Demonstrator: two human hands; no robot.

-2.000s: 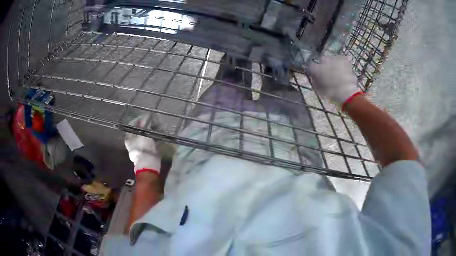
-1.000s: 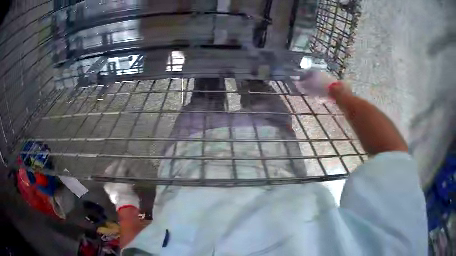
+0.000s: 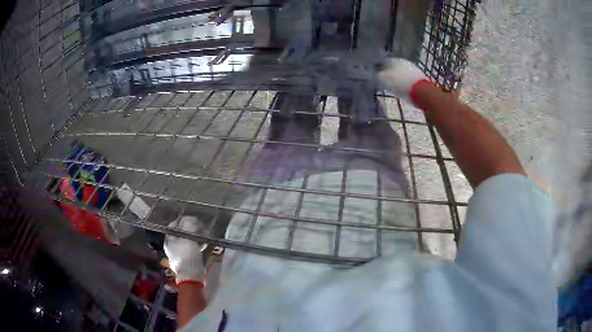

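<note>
The wire basket (image 3: 305, 254) is in front of me, its near mesh wall running across my body. Shiny grey metal channels (image 3: 175, 72) lie crosswise in it, blurred. My left hand (image 3: 185, 249), in a white glove with a red cuff, is closed around the near top rim at the lower left. My right hand (image 3: 400, 76), gloved the same way, is inside the basket at the right end of the channels. Its fingers are blurred, so I cannot tell whether it grips a channel.
The basket's right mesh wall (image 3: 449, 42) stands beside my right hand. A red-and-blue bundle (image 3: 84, 211) and a white paper-like piece (image 3: 134, 201) are beyond the mesh at left. Speckled floor (image 3: 513, 84) shows at right. Something blue (image 3: 576, 308) is at the lower right edge.
The view has shifted and turned slightly. My left hand stays at the near rim. My right hand stays by the right end of the channels, with its arm over the basket.
</note>
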